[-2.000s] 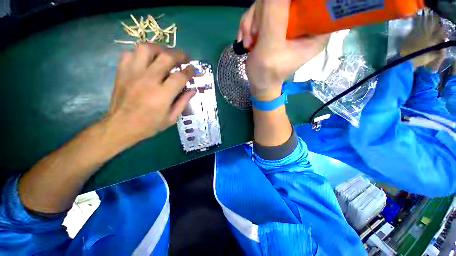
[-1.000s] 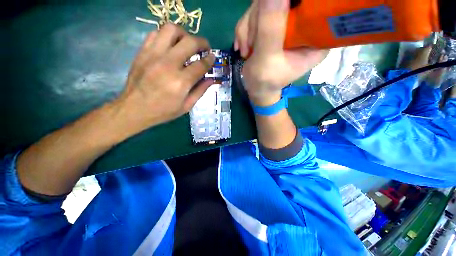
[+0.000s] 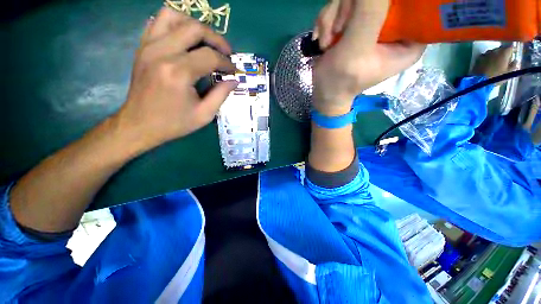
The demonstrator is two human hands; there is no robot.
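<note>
A silver-white phone mid-frame (image 3: 244,127) lies flat on the green bench mat, with a small blue and metallic board (image 3: 252,68) at its top end. My left hand (image 3: 172,80) is at the frame's upper left, its thumb and fingertips touching the top end; whether they pinch a part cannot be told. My right hand (image 3: 347,56) is closed around the orange electric screwdriver (image 3: 409,24), whose black front end is over the round screw dish (image 3: 290,80). The screwdriver's tip is not clearly visible. A light-blue strap is on my right wrist.
Pale-yellow curly strips (image 3: 204,12) lie above the frame. A clear crumpled plastic bag (image 3: 424,98) and a white sheet are right of the dish. A black cord (image 3: 457,95) crosses the right side. Another person's blue sleeves (image 3: 474,166) are at the right. The mat's front edge runs below the frame.
The screwdriver in my right hand has moved from the frame's top right to over the screw dish. My left hand has shifted slightly left, uncovering more of the board.
</note>
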